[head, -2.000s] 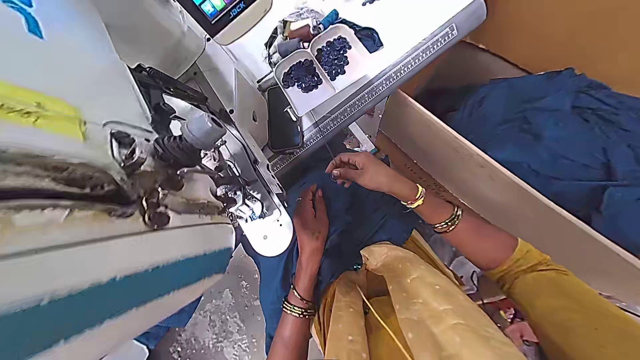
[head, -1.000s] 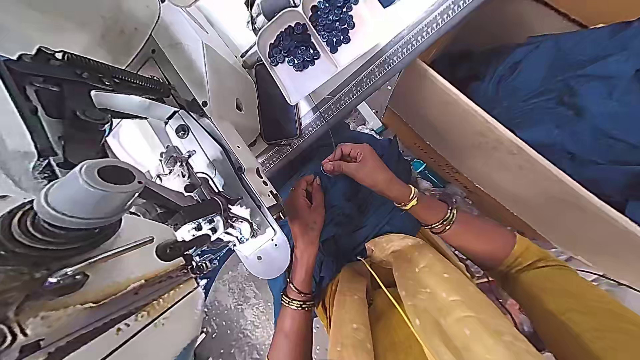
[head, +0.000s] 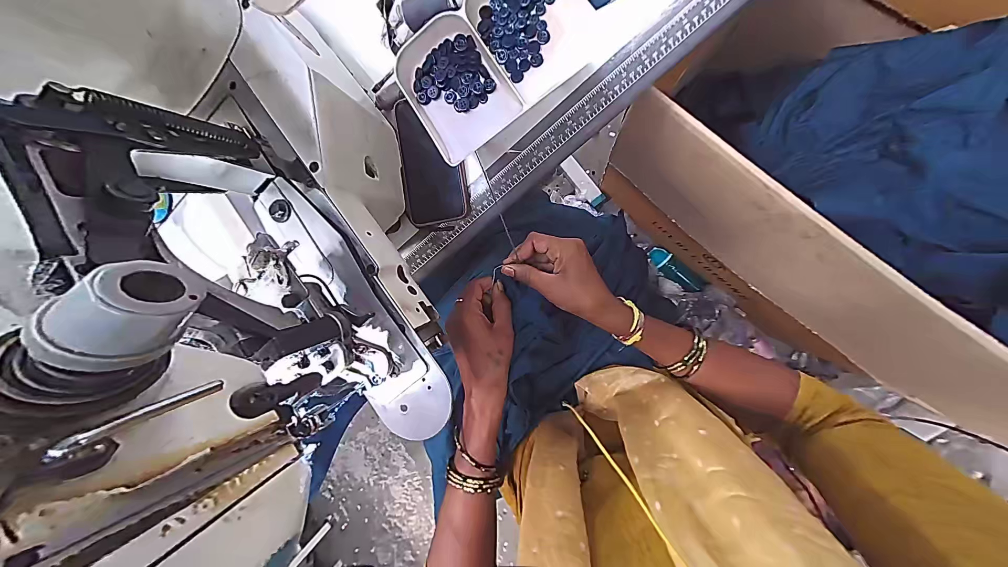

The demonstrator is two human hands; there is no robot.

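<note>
My left hand (head: 482, 331) pinches something small and thin, perhaps a needle, between thumb and fingertips. Close beside it, my right hand (head: 559, 276) holds a dark thread (head: 505, 224) that runs up toward the table edge. Both hands are above navy blue cloth (head: 551, 346) spread over my lap. A button sewing machine (head: 315, 315) stands at the left, its rounded white arm end (head: 409, 402) beside my left wrist. Which object sits between the fingertips is too small to tell.
Two white trays of navy buttons (head: 457, 75) sit on the white table, with a smartphone (head: 431, 169) beside them. A ruler strip (head: 583, 122) lines the table edge. On the right, a cardboard box (head: 787, 228) holds more blue cloth (head: 906, 150). A teal object (head: 676, 269) lies below.
My hands have come together; two seconds ago they were farther apart, the left one lower with its fingers extended. The view has shifted closer to the machine.
</note>
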